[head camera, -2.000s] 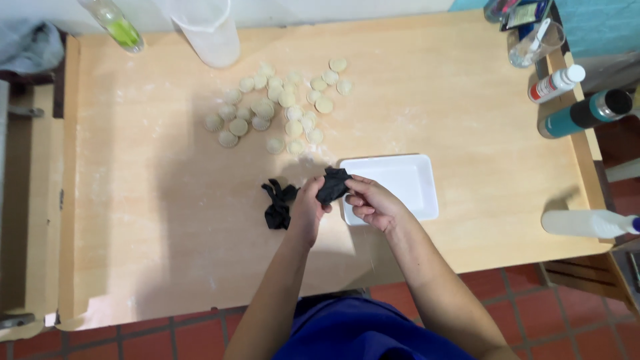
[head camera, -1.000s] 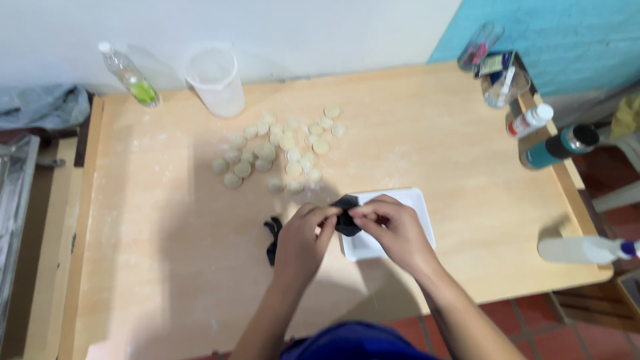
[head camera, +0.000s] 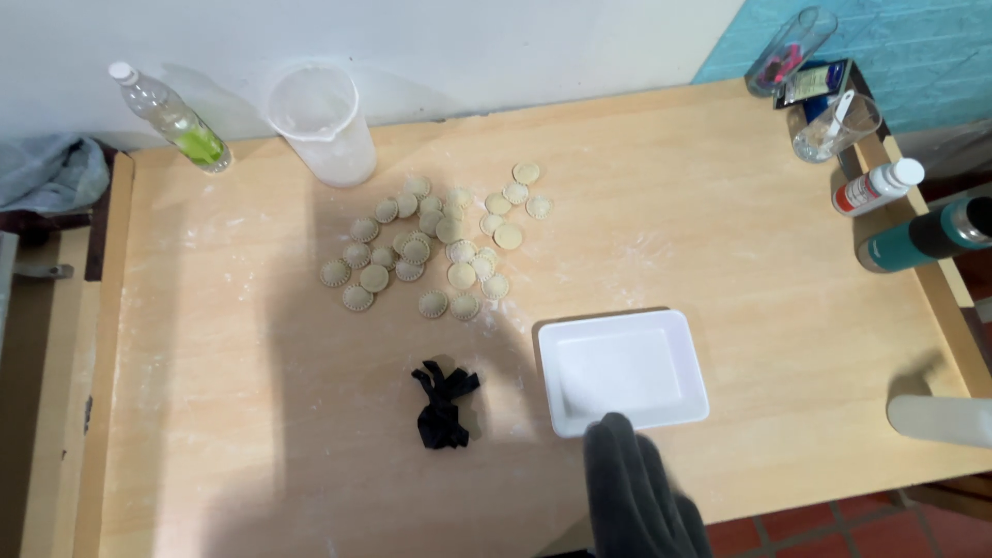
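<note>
My right hand (head camera: 639, 496), now in a black glove, comes in at the bottom edge, just below the near edge of a shallow white tray (head camera: 626, 372). Its fingers are stretched out side by side and nothing shows in them; the wrist is cut off. My left hand is out of view. Left of the tray lies a crumpled black glove (head camera: 443, 411). Small round dough pieces with crimped rims (head camera: 415, 249) are scattered behind it, some overlapping. The tray holds nothing.
At the back left of the wooden table (head camera: 209, 387) stand a plastic bottle (head camera: 174, 120) and a translucent pitcher (head camera: 329, 128). Along the right are a glass with a spoon (head camera: 837, 132), a white pill bottle (head camera: 876, 188), a teal flask (head camera: 922, 236) and a white bottle (head camera: 942, 420).
Both bare hands held black material near the tray earlier. Now the right hand wears a black glove and has moved down to the bottom edge, and the left hand has left the view.
</note>
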